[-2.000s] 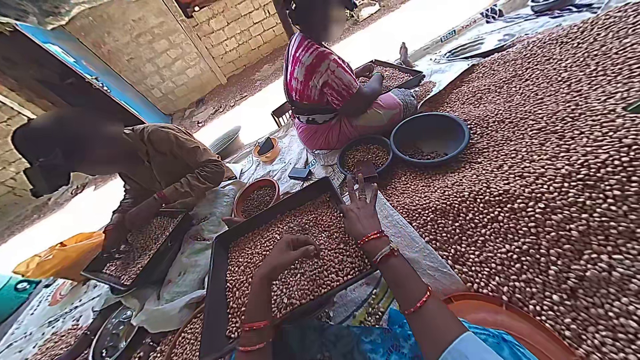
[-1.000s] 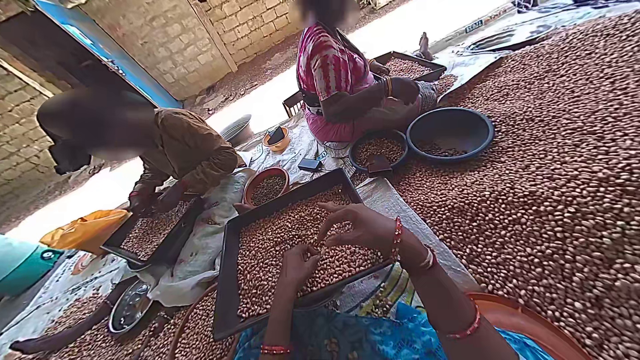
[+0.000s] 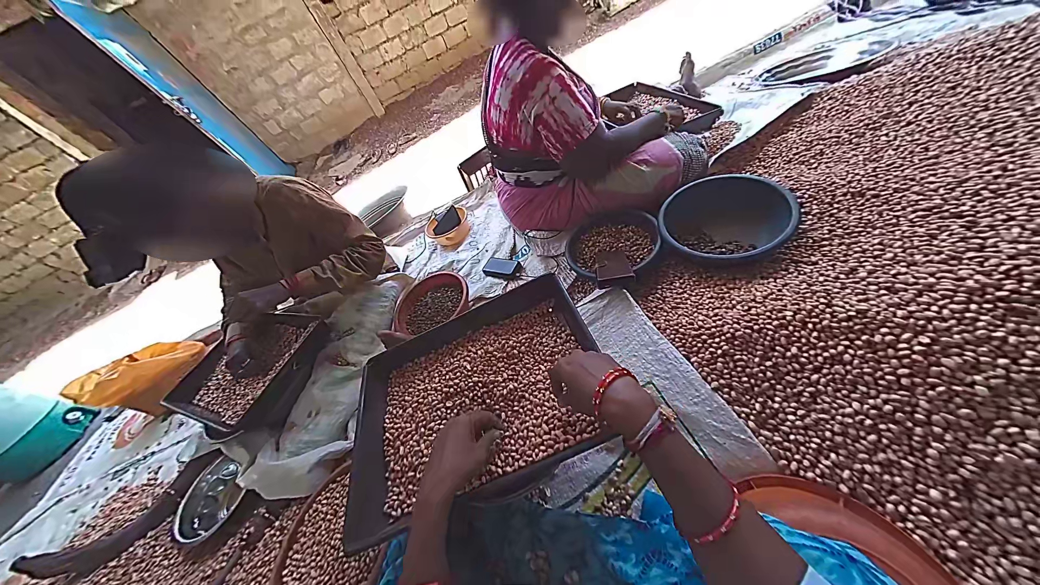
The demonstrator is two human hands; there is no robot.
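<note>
A dark rectangular tray (image 3: 367,455) full of small reddish-brown nuts or seeds (image 3: 487,366) lies tilted in front of me. Over its lower middle is my left hand (image 3: 463,451), fingers curled down close to the nuts; whether it pinches one cannot be told. My right hand (image 3: 589,386), with red bangles at the wrist, is bent at the tray's right edge, its fingertips partly hidden. Just beyond the tray stand a reddish bowl (image 3: 435,302) of darker pieces and a dark basin (image 3: 615,244) holding more nuts.
A large heap of nuts (image 3: 877,325) covers the right side. A blue-grey basin (image 3: 730,219) stands at its edge. Two people sit beyond with trays (image 3: 244,374), one left, one ahead. An orange tub (image 3: 837,520) is at lower right, a metal plate (image 3: 208,500) at lower left.
My hands, close together over the tray one second ago, are now farther apart, the right one at the tray's right edge. The person ahead has lowered a raised hand to their tray.
</note>
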